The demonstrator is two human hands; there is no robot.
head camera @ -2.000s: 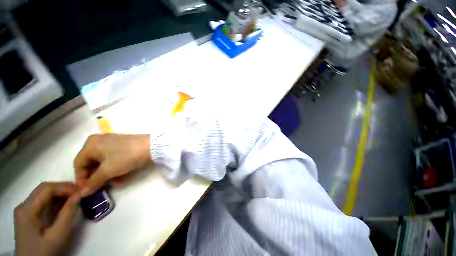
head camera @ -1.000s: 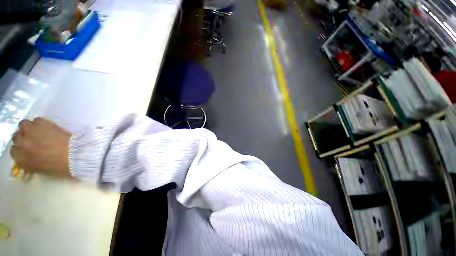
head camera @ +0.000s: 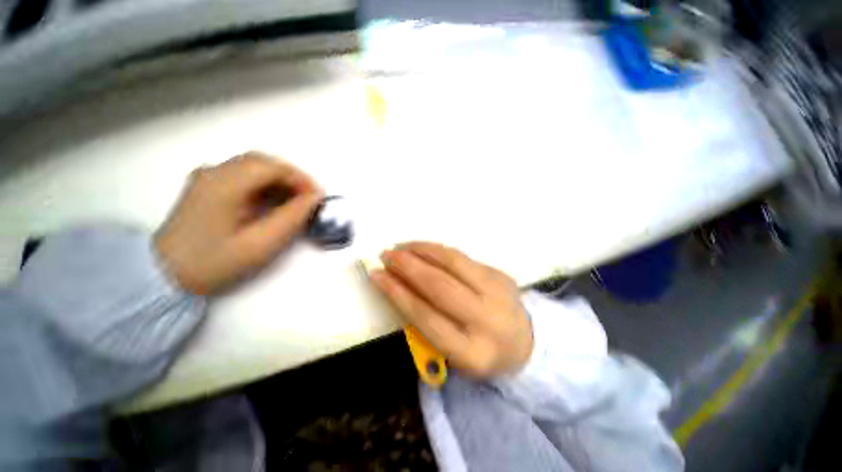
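Observation:
A smartwatch unit [head camera: 331,224] shows as a dark rounded shape with a bright glare on its face, over the white bench top. My left hand [head camera: 238,219] grips its left edge with thumb and forefinger. My right hand [head camera: 462,309] is shut on the film squeegee [head camera: 427,358]; its orange handle with a hole sticks out below my palm, and its pale head at my fingertips is mostly hidden and blurred. The squeegee is a little right of and below the watch, not touching it. The picture is blurred.
The small yellow tool [head camera: 377,105] lies on the bench [head camera: 517,157] behind the watch. A blue parts box [head camera: 637,60] with things in it stands at the back right. A pale tray [head camera: 166,51] is at the upper left. A purple stool [head camera: 637,273] stands beyond the bench's front edge.
The view has swung back left from the aisle to the bench. My right hand has come back beside the watch with the orange squeegee in it. My left hand is in view again.

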